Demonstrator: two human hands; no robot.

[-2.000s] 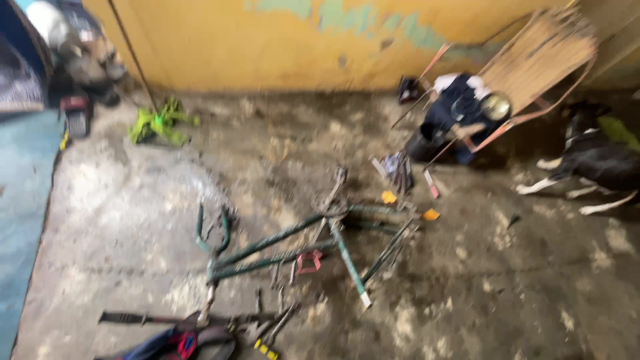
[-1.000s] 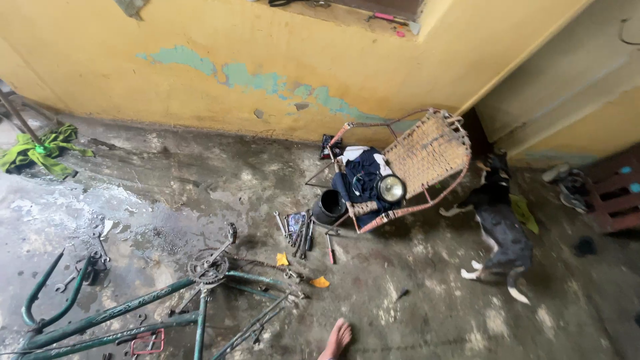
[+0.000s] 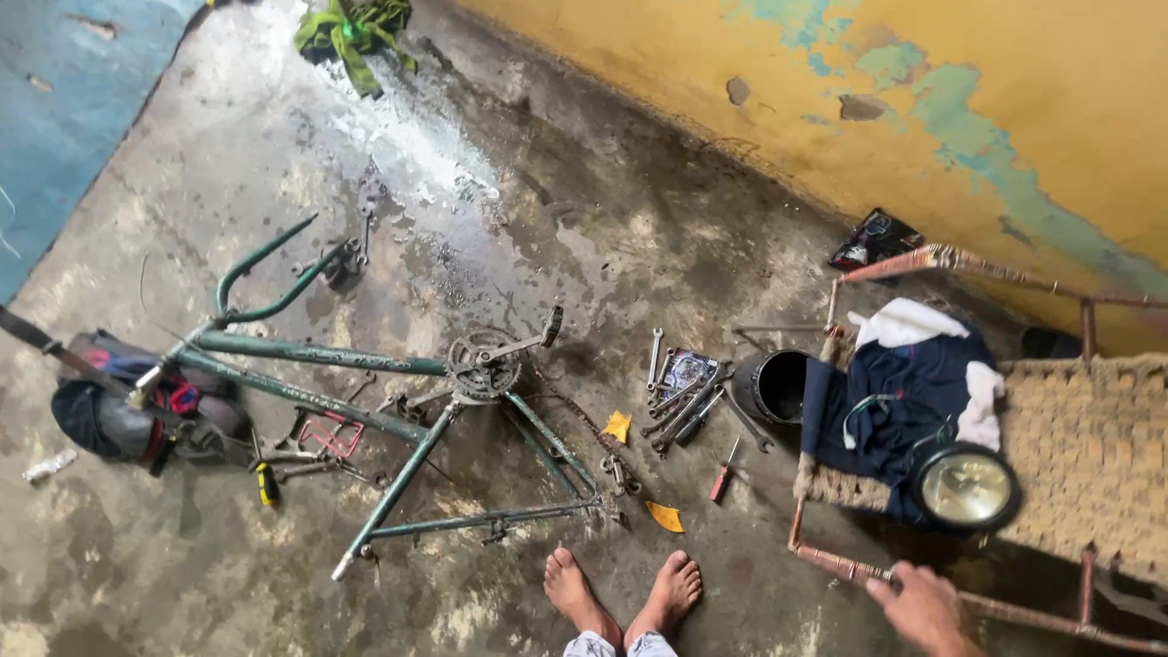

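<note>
My right hand [image 3: 923, 604] is at the lower right, over the metal side rail [image 3: 1022, 613] of a woven chair; whether its fingers close round the rail is not clear. My left hand is out of view. Dark blue cloth [image 3: 903, 401] and a round lamp [image 3: 965, 485] rest on the chair's woven seat [image 3: 1086, 447]. A green bicycle frame [image 3: 310, 352] with a crankset [image 3: 484, 365] lies on the floor at centre left. Several wrenches [image 3: 675, 401] lie beside a black container [image 3: 771, 387], and a red-handled screwdriver [image 3: 721, 484] lies nearby.
My bare feet [image 3: 622, 589] stand at the bottom centre. A dark bag [image 3: 182, 411], a yellow-and-black screwdriver [image 3: 266, 484] and a red metal piece [image 3: 330, 435] are at the left. Green cloth [image 3: 356, 36] lies at the top. A yellow wall [image 3: 912, 119] bounds the upper right.
My right hand has come into view at the chair's rail, and both feet now show. The view has swung about between frames. The dog seen earlier is out of view.
</note>
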